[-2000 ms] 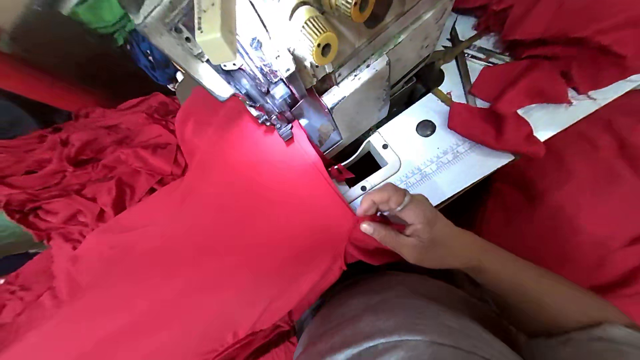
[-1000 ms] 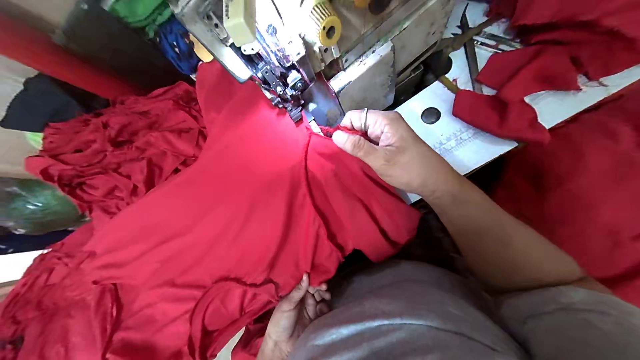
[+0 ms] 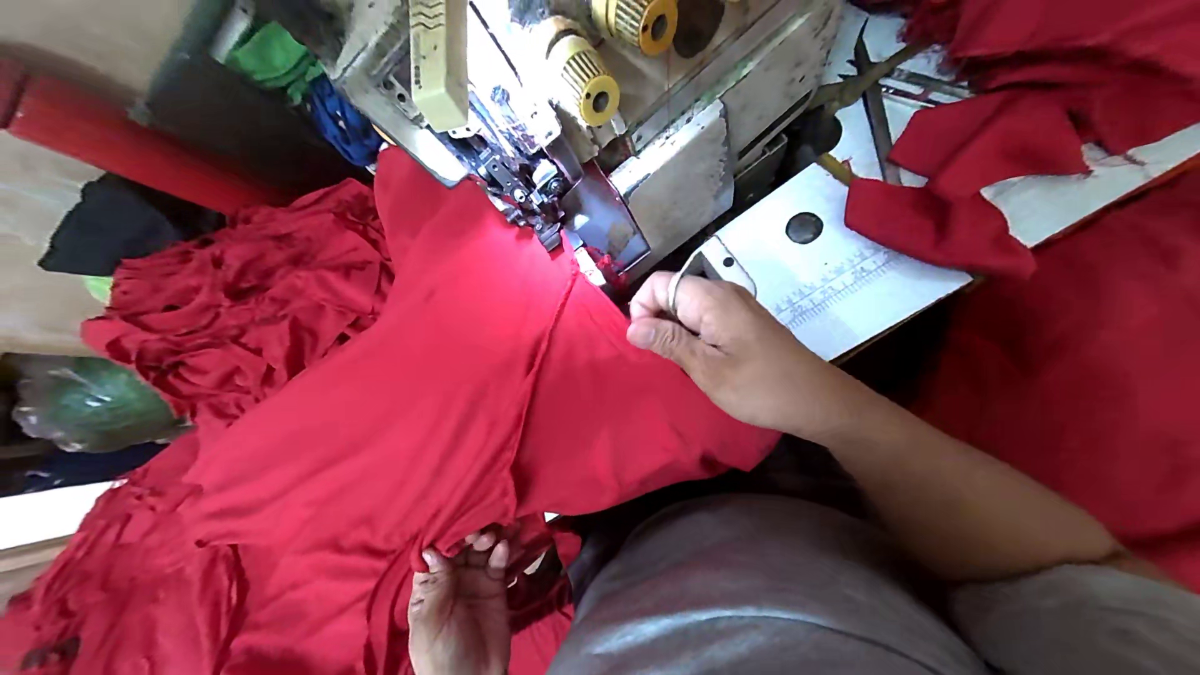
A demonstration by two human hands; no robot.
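Note:
Red fabric (image 3: 403, 375) is spread under the presser foot of an overlock sewing machine (image 3: 680, 169), with a seam line running down from the foot toward me. My right hand (image 3: 712, 342), wearing a ring, pinches the fabric's right edge just below the foot. At the bottom, my left hand (image 3: 459, 600) lies palm up with its fingertips gripping the lower edge of the same fabric. The machine's lamp lights the cloth at the foot. Yellow tension dials (image 3: 595, 94) sit above it. The needle tip is not distinct.
Crumpled red fabric (image 3: 253, 300) is heaped at the left. Metal thread snips (image 3: 874, 122) and red scraps (image 3: 937, 220) lie on the white table (image 3: 834, 253), which has a printed ruler. More red cloth (image 3: 1087, 366) hangs at the right. A plastic-wrapped green bundle (image 3: 94, 403) is at the far left.
My left hand has come into view since the oldest frame. My right hand moved up toward the presser foot, then back slightly down along the edge. A seam line now shows across the fabric.

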